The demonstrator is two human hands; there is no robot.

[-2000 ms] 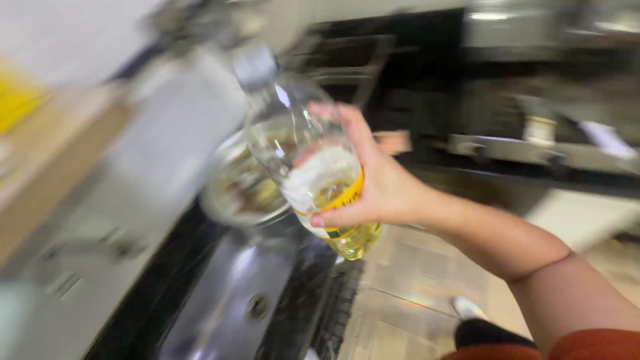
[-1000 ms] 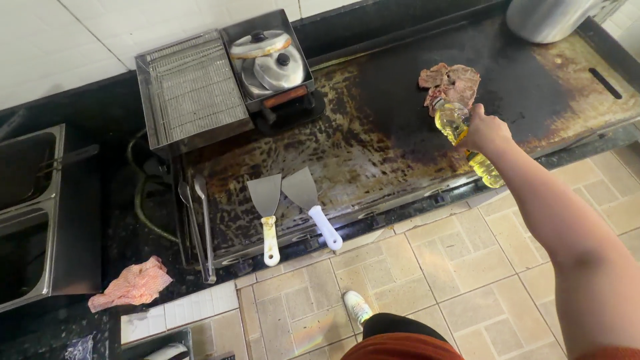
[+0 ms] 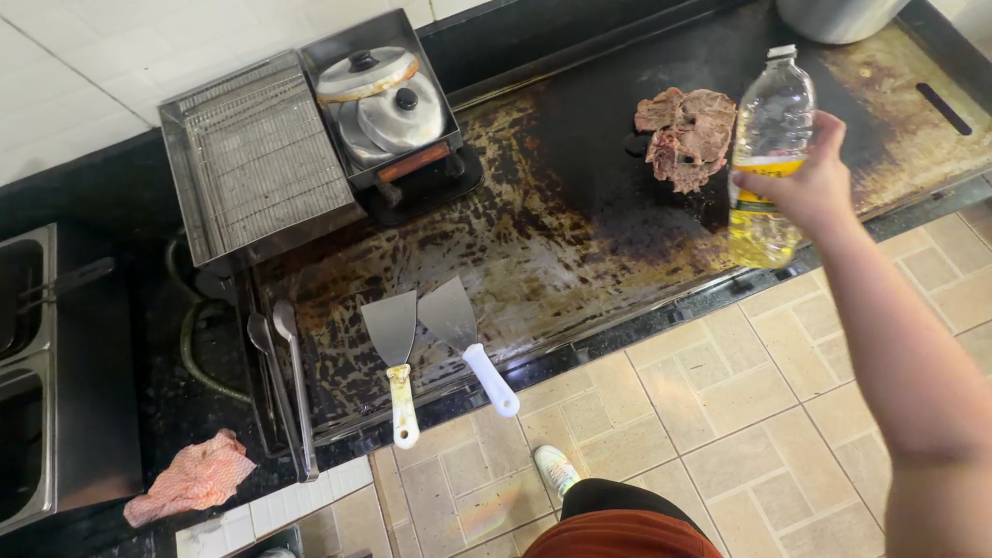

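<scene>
My right hand (image 3: pixel 814 182) grips a clear plastic bottle of yellow oil (image 3: pixel 767 221), held upright with its white top pointing up, over the front part of the flat griddle (image 3: pixel 496 232). Just left of the bottle, cooked pieces of meat (image 3: pixel 686 136) lie on the dark griddle surface. Two scrapers rest at the griddle's front edge, one with a stained handle (image 3: pixel 391 329) and one with a white handle (image 3: pixel 457 322). Metal tongs (image 3: pixel 294 387) lie to their left. My left hand is out of view.
A steel tray with a wire rack (image 3: pixel 267 155) and a metal box (image 3: pixel 457 128) holding pot lids (image 3: pixel 399 112) stand at the back left. A metal pot (image 3: pixel 841 15) is at the back right. A pinkish cloth (image 3: pixel 194 480) and metal containers (image 3: pixel 46 387) are on the left.
The view has swung from the sink area to the griddle. The bottle, tilted over the meat a second ago, is now upright to the right of it, still in my right hand.
</scene>
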